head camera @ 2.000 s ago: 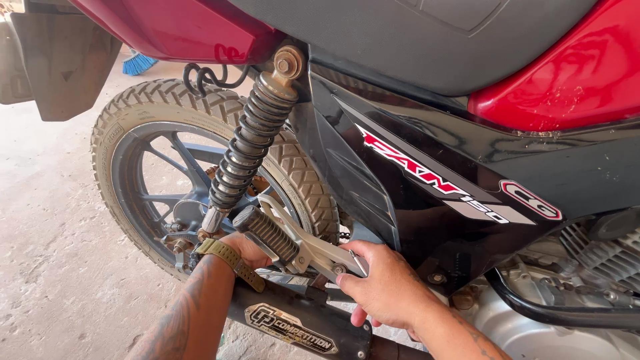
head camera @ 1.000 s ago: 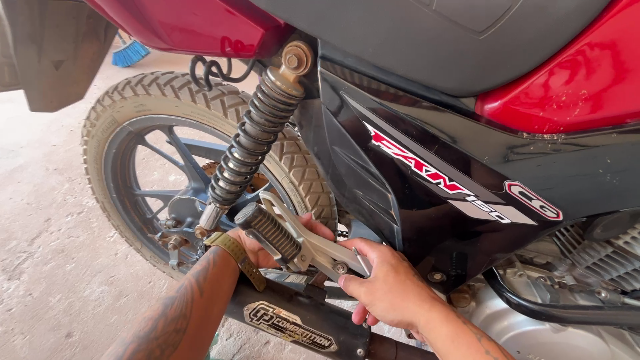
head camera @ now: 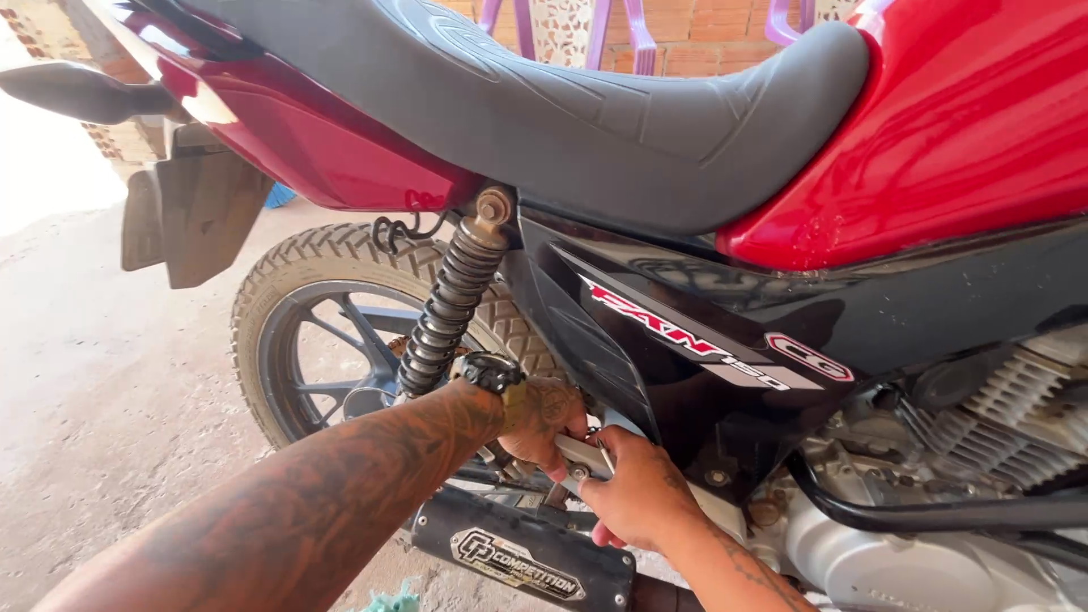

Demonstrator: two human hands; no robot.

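Observation:
My left hand (head camera: 544,425), with a watch on its wrist, grips the rear part of the metal footrest bracket (head camera: 568,449), just behind the black side panel (head camera: 680,382). Close beside it, my right hand (head camera: 637,489) has its thumb and fingers around a thin metal tool (head camera: 606,456), near a bolt (head camera: 580,471) on the bracket. What kind of tool it is cannot be told. Both hands are above the black exhaust muffler (head camera: 518,548) and in front of the rear wheel (head camera: 280,374). The footrest itself is hidden by my left hand and forearm.
The rear shock absorber (head camera: 450,306) slants down behind my left wrist. To the right are the engine (head camera: 892,544) and a black tubular guard (head camera: 884,514). A green cloth-like thing (head camera: 393,600) lies on the floor below. Purple chairs (head camera: 642,38) stand beyond the grey seat (head camera: 552,127).
My left hand has moved from under the footrest to the bracket near my right hand, and its forearm now crosses the wheel. The view has shifted widely, showing more of the motorcycle.

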